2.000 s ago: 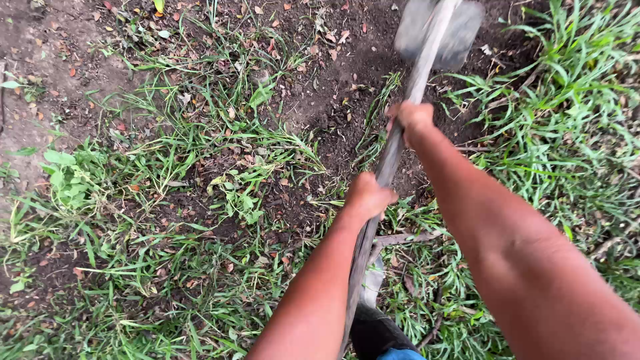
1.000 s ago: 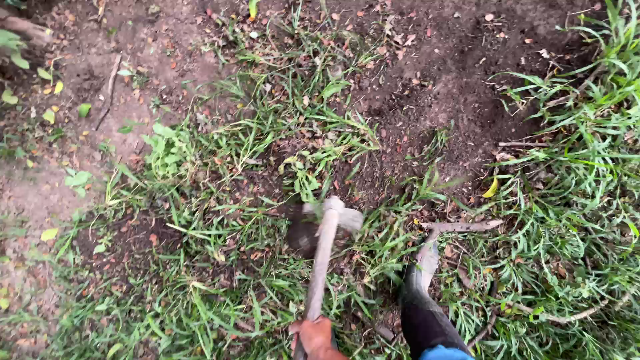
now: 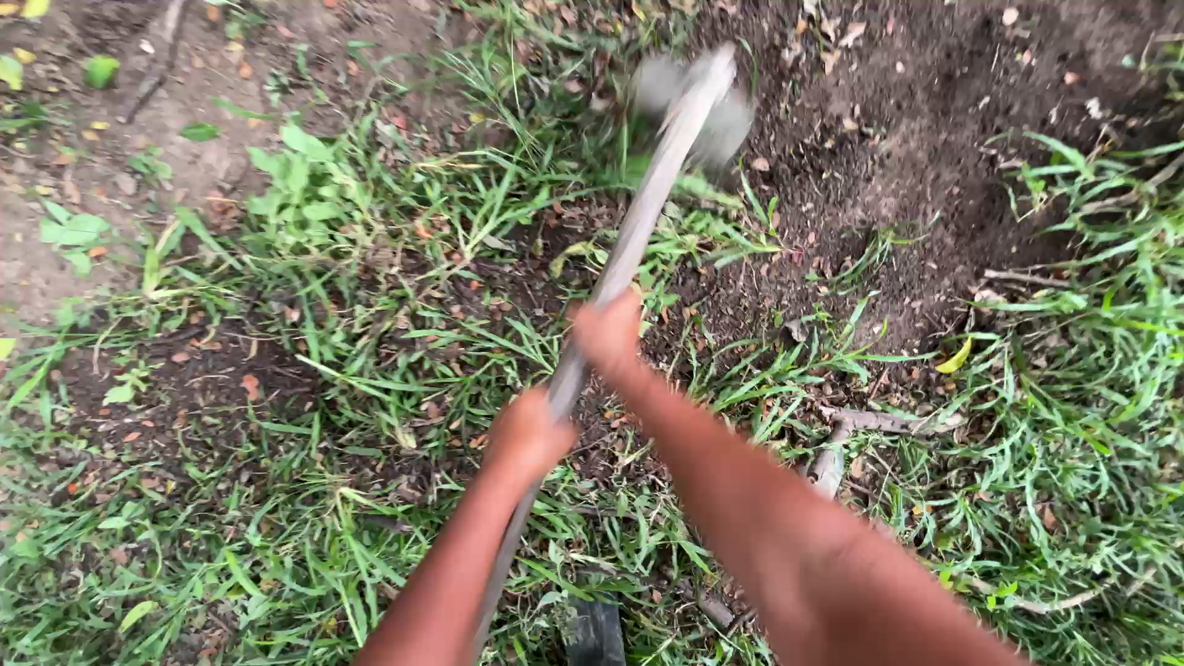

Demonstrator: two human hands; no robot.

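Observation:
Both my hands grip the long wooden handle of a hoe (image 3: 638,231). My left hand (image 3: 529,433) is closed on it lower down, and my right hand (image 3: 608,333) is closed on it a little further up, toward the head. The hoe's grey metal blade (image 3: 724,128), blurred by motion, is at the upper middle, over the border of grass and dark bare soil (image 3: 888,176). Whether the blade touches the ground, I cannot tell. Below my hands the handle runs down to the bottom edge.
Grass (image 3: 1091,444) grows thickly on the right and lower left. A broken branch (image 3: 893,423) lies right of my right forearm, and a stick (image 3: 162,60) lies at the upper left. Part of a dark boot (image 3: 597,634) shows at the bottom. Broad-leaved weeds (image 3: 301,185) grow upper left.
One second ago the hoe head was low, near the middle, with one hand visible at the bottom edge. Now the head is at the upper middle and both hands are in view on the handle.

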